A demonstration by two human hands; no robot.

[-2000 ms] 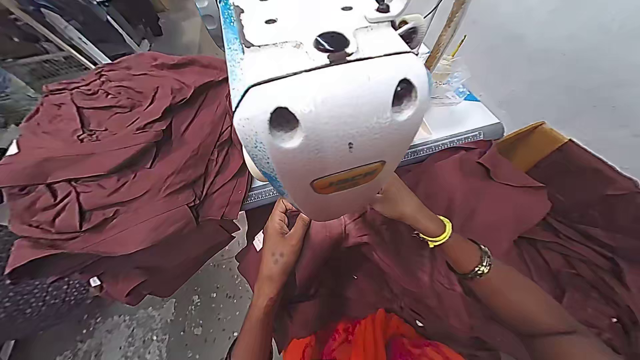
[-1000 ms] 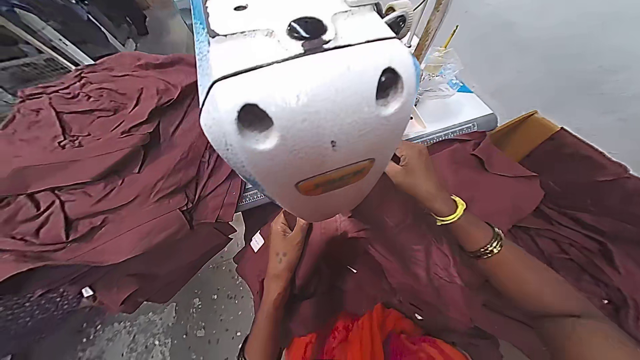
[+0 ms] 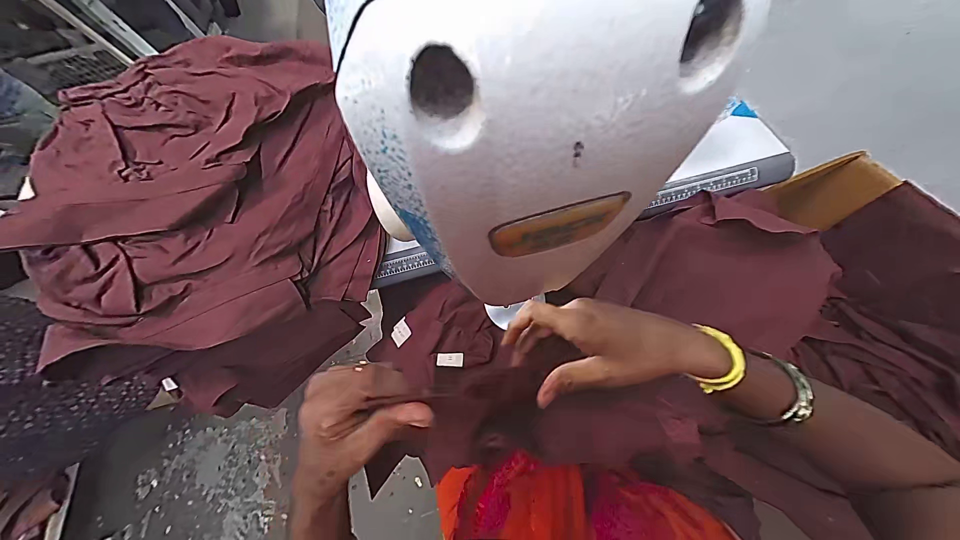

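Note:
The white head of a sewing machine fills the upper middle and hides its needle area. Below and left of it, my left hand grips a fold of maroon fabric between thumb and fingers. My right hand, with a yellow bangle and a metal bangle at the wrist, is over the same fabric, thumb and fingers apart; whether it pinches any cloth is unclear. Two small white labels show on the maroon cloth between my hands and the machine.
A large heap of maroon garments lies to the left of the machine. More maroon cloth spreads on the right, beside a yellow-brown edge. The machine bed's edge carries a ruler strip. Speckled floor shows at lower left.
Both hands have come away from beneath the machine head, back toward my body. My left hand now holds up a fold of fabric. The view has moved closer to the machine.

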